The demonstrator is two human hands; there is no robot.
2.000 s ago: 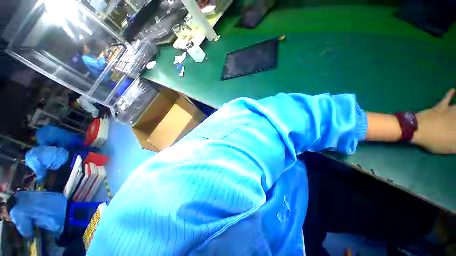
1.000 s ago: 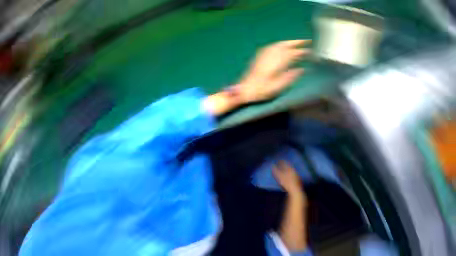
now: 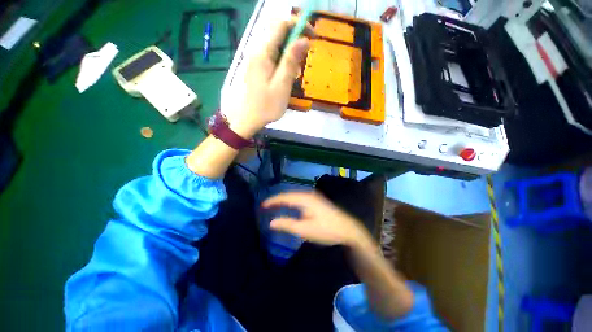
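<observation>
An orange fixture (image 3: 334, 65) with holes and a black frame on it lies on the white machine top. My left hand (image 3: 259, 87), with a dark red wristband, is at the fixture's left side. Its thumb and fingers close around a thin pale green frame plate (image 3: 298, 29), seen nearly edge-on and raised above the fixture. The hand hides the fixture's left edge. My right hand (image 3: 311, 217) is empty, fingers apart, slightly blurred, low in front of the machine's front edge.
Black frames (image 3: 454, 71) are stacked right of the fixture. A red button (image 3: 467, 154) is at the machine's front edge. A cream tester (image 3: 156, 83), white cloth (image 3: 96, 66), small disc (image 3: 147, 132) and blue pen (image 3: 207, 41) lie left. A cardboard box (image 3: 441, 259) stands below.
The view has swung right from the green bench to the machine. My left hand has moved from over the bench to the green plate and taken hold of it. My right hand has come into view.
</observation>
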